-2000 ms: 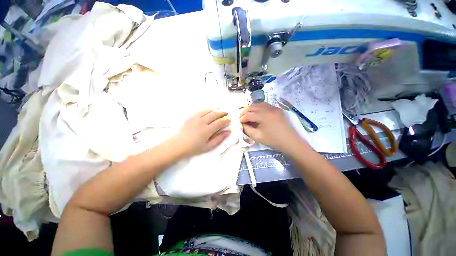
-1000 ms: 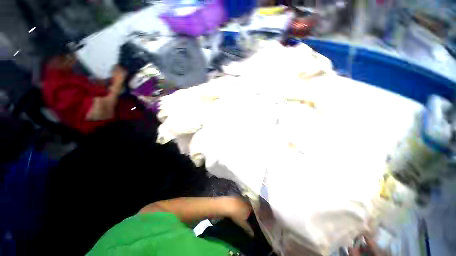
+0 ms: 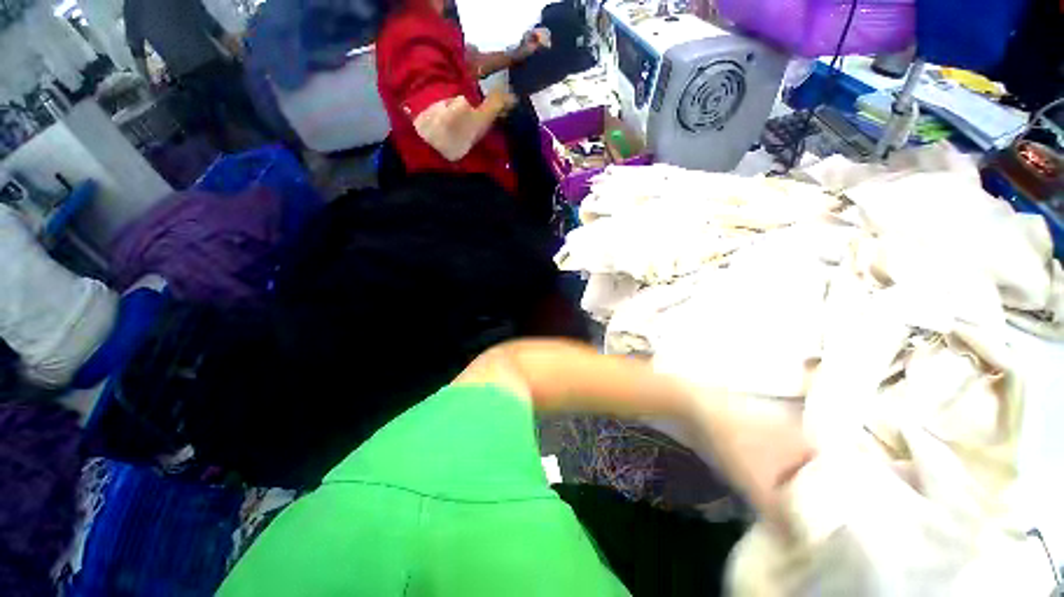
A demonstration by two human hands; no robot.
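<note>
A big pile of cream cloth [image 3: 747,280] lies on the table at the right. More cream cloth [image 3: 887,536] hangs or lies loosely at the lower right, partly blurred. My left hand [image 3: 776,461] is motion-blurred against this nearer cloth; its fingers do not show clearly, so I cannot tell whether it grips the cloth. My left arm reaches rightward from a green sleeve. My right hand is not in view. The sewing machine head is not in view.
A large black heap [image 3: 385,280] lies left of the pile. A person in red [image 3: 438,82] works beyond it; others are at the left. A grey-white machine housing [image 3: 712,93] and purple crate [image 3: 595,175] stand behind. Blue fabric [image 3: 152,531] is lower left.
The view has swung left, away from the sewing machine and paper. My left hand has moved from the dark area beside the pile onto the nearer cream cloth.
</note>
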